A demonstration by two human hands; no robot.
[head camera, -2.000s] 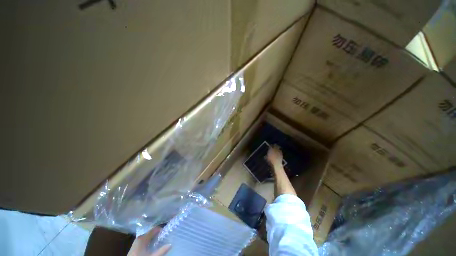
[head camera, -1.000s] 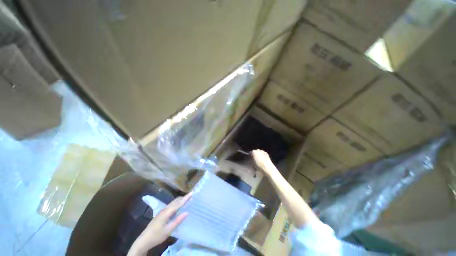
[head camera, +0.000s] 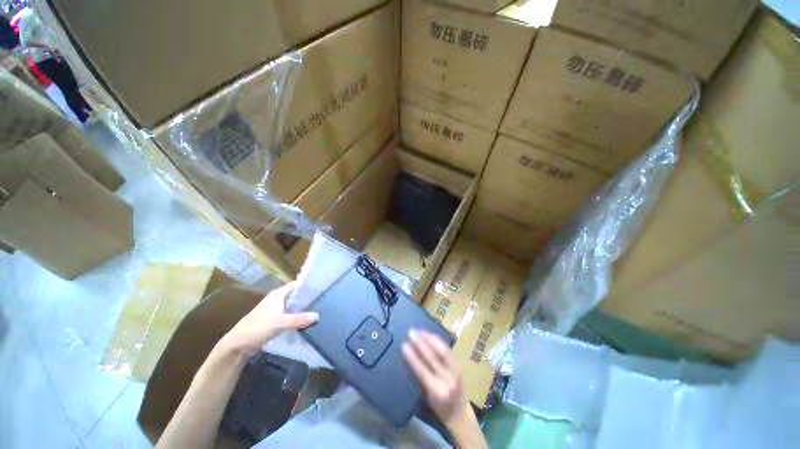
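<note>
A dark solar panel [head camera: 338, 307] is held tilted in front of me, back side up. Its square junction box [head camera: 369, 342] and bundled black cable [head camera: 377, 282] show. My left hand [head camera: 267, 323] holds an air-column bag [head camera: 317, 261] and the panel's left edge, thumb on the panel's back. The bag lies behind the panel and shows past its upper left edge; whether the panel is inside it I cannot tell. My right hand [head camera: 432, 368], slightly blurred, lies over the panel's lower right side, fingers on its back. Its grip underneath is hidden.
The source carton [head camera: 458, 230] ahead holds dark panels. The packing carton [head camera: 189, 359] at lower left holds dark sleeved panels. Sealed cartons [head camera: 561, 123] wall the back. Stretch film [head camera: 605, 224] hangs right, above air-column bags [head camera: 561, 368]. A person [head camera: 54, 70] stands far left.
My right hand has come out of the source carton with a panel, now over the bag in my left hand. The view has shifted, showing more floor and bags.
</note>
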